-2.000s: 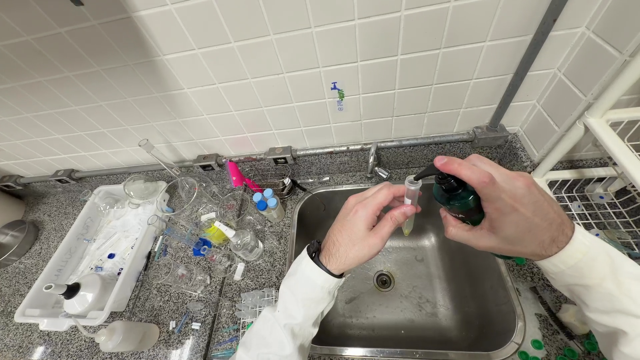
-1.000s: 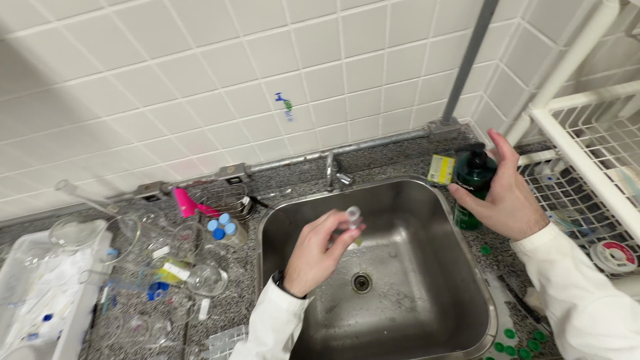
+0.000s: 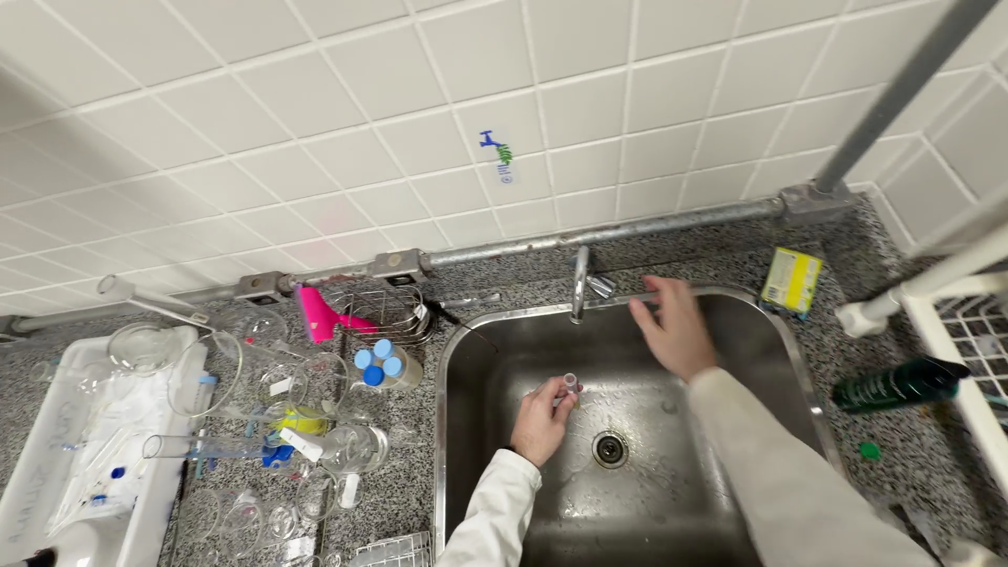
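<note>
My left hand (image 3: 543,421) holds a small clear plastic tube (image 3: 571,384) upright, its open mouth facing up, over the steel sink (image 3: 630,504). My right hand (image 3: 675,331) is empty with fingers apart, above the sink's back right part, just right of the chrome faucet (image 3: 580,283) and its handle (image 3: 601,285). The drain (image 3: 610,449) lies below and between the hands. A dark green bottle (image 3: 898,384) stands on the granite counter right of the sink.
Left of the sink are glassware (image 3: 354,447), blue-capped tubes (image 3: 390,366), a pink brush-like item (image 3: 319,315) in a wire basket and a white tray (image 3: 146,472). A yellow sponge packet (image 3: 791,279) and a white rack (image 3: 945,339) are at the right.
My right hand has let go of the green bottle, which was over the sink and then on the right counter, and has moved left toward the faucet. My left hand still holds the tube, now lower.
</note>
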